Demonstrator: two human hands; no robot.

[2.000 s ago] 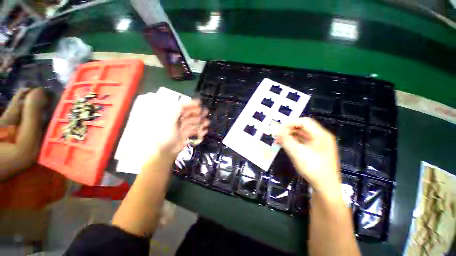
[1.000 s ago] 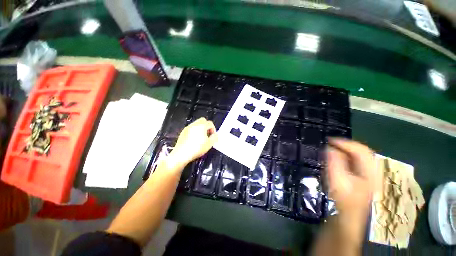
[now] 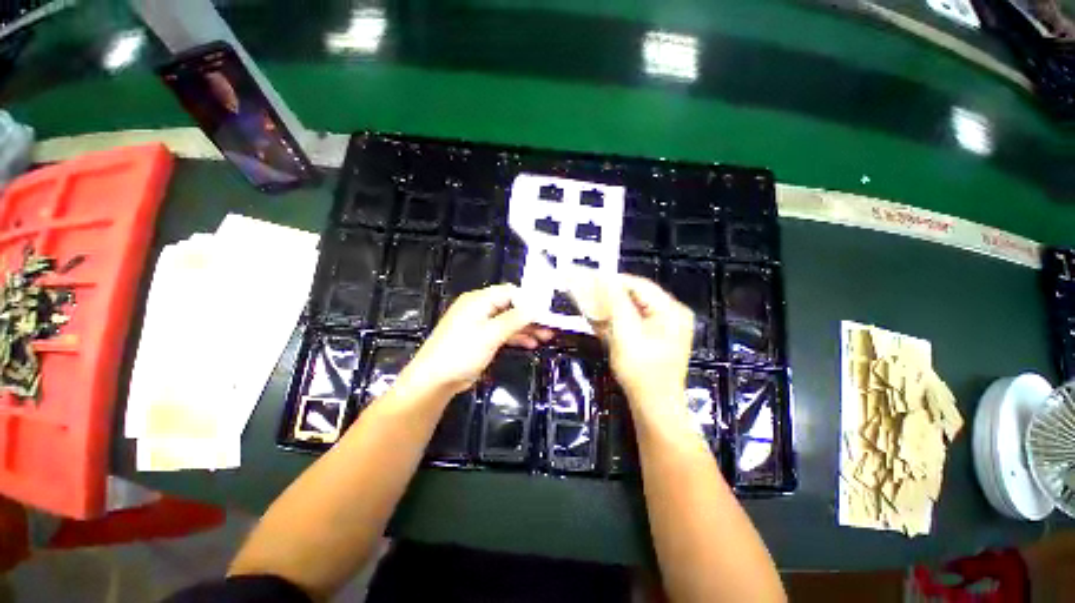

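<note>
My left hand (image 3: pixel 489 336) grips the lower left edge of a white die-cut adhesive sheet (image 3: pixel 568 210), which has two columns of black notched shapes. My right hand (image 3: pixel 637 324) is at the sheet's lower right corner with its fingertips together; whether a piece is between them cannot be told. The sheet is above the middle of a glossy black blister tray (image 3: pixel 510 406) with rows of deep pockets. A pale-edged square (image 3: pixel 320 418) shows in the front left pocket.
White backing sheets (image 3: pixel 206 330) lie left of the tray, beyond them a red parts tray (image 3: pixel 83 353) with small dark pieces. A smartphone (image 3: pixel 236 118) leans on a post behind. Tan pieces (image 3: pixel 896 436) and a small fan (image 3: pixel 1016 445) are at right. A green conveyor (image 3: pixel 531 83) runs behind.
My right hand has come back from near the tan pieces to the sheet. The sheet is turned more upright and both hands meet at its lower end. The view has shifted right.
</note>
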